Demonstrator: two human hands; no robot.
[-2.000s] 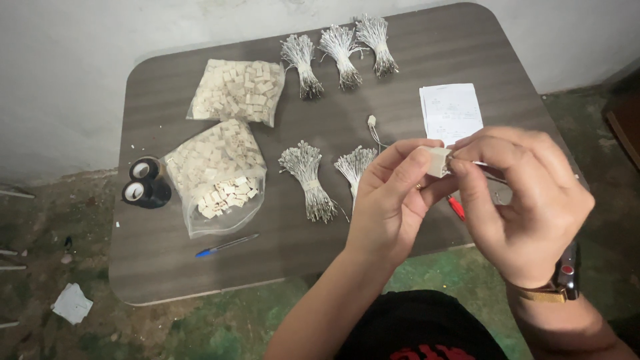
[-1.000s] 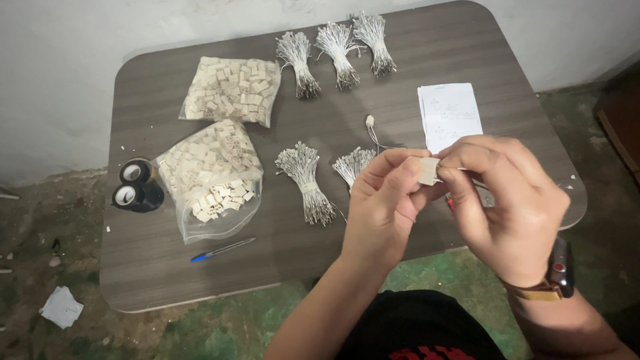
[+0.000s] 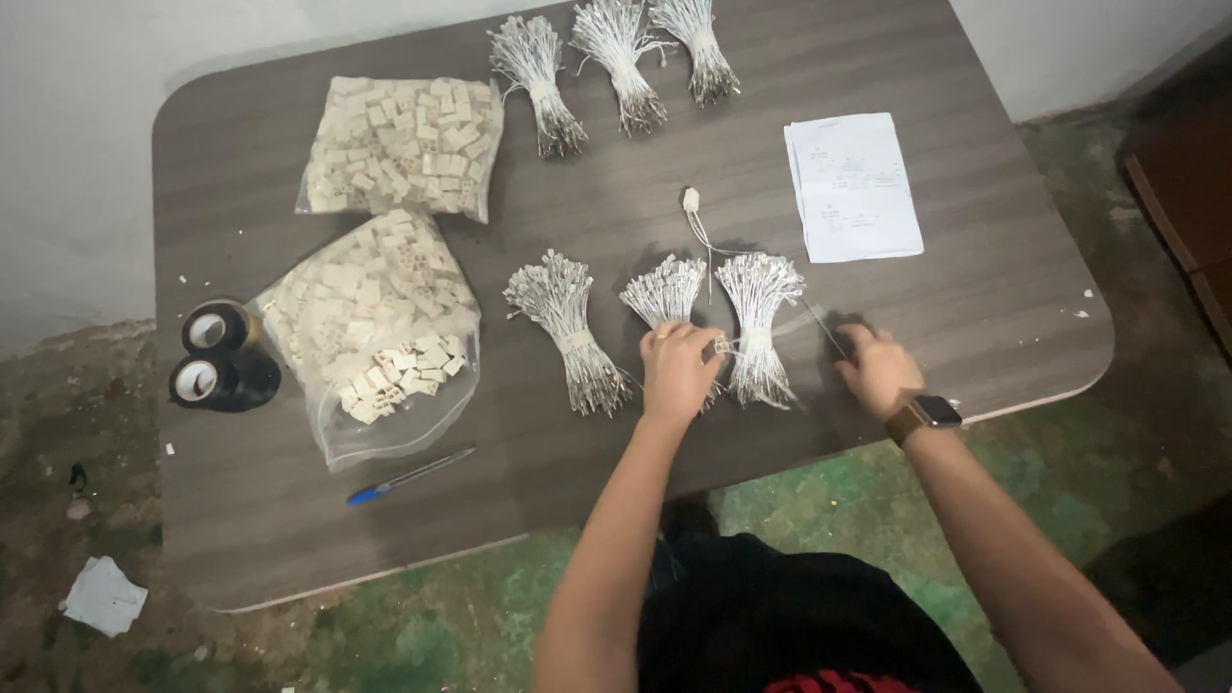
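My left hand point(image 3: 679, 371) holds a small white plastic connector housing point(image 3: 722, 345) between thumb and fingers, over the lower part of the middle near wire bundle point(image 3: 667, 289). My right hand point(image 3: 881, 371) is low over the table at the right, thumb and fingers apart, beside a thin wire point(image 3: 823, 327); whether it touches the wire is unclear. Between the hands lies another bundle of white wires with metal terminals point(image 3: 757, 327), and a third point(image 3: 568, 332) is left of my left hand. A connector with wires attached point(image 3: 691, 200) lies behind them.
Two clear plastic bags of white connector housings point(image 3: 402, 144) point(image 3: 371, 308) lie at the left, the nearer one open. Beside them are black tape rolls point(image 3: 219, 356) and a blue pen point(image 3: 412, 476). Several wire bundles point(image 3: 628, 77) lie at the back, printed papers point(image 3: 855, 188) at the right.
My hands, close together around a small white connector before, have parted and lowered to the table. The right near wire bundle, hidden behind them earlier, now shows. The view has shifted.
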